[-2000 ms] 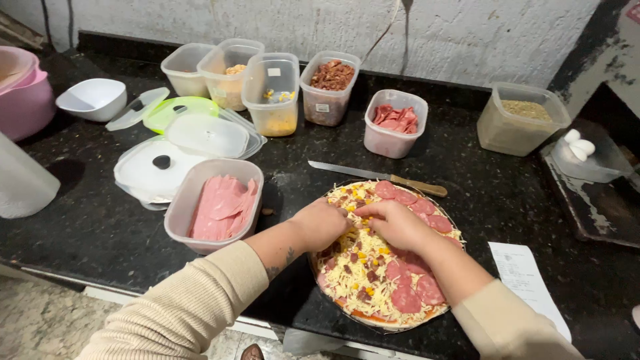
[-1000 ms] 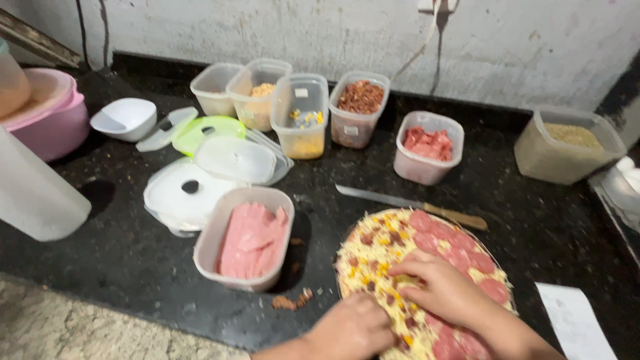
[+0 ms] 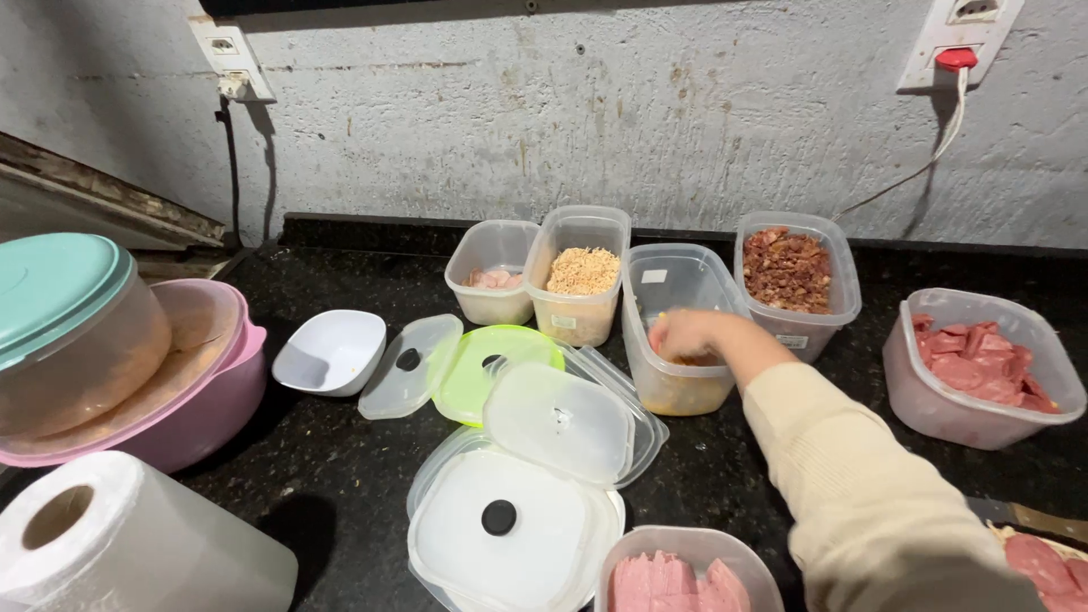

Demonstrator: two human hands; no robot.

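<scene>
My right hand (image 3: 687,334) reaches into a tall clear plastic container (image 3: 680,387) with yellow food at its bottom. The hand is blurred, its fingers are bent down inside the walls, and whether they hold anything cannot be told. A beige sleeve (image 3: 858,476) covers the forearm. My left hand is out of view. At the lower right edge shows a small part of the pizza (image 3: 1050,569) with round sausage slices, beside a knife's wooden handle (image 3: 1050,520).
Around my hand stand containers of shredded food (image 3: 583,272), browned crumbled meat (image 3: 786,270), reddish sliced meat (image 3: 982,365) and pink ham (image 3: 680,586). Stacked lids (image 3: 510,527), a white bowl (image 3: 330,353), a pink tub (image 3: 212,399) and a paper roll (image 3: 144,544) lie to the left.
Both hands were over the pizza; now my right hand is in the container with yellow food, and my left hand has gone out of view. The view has swung left.
</scene>
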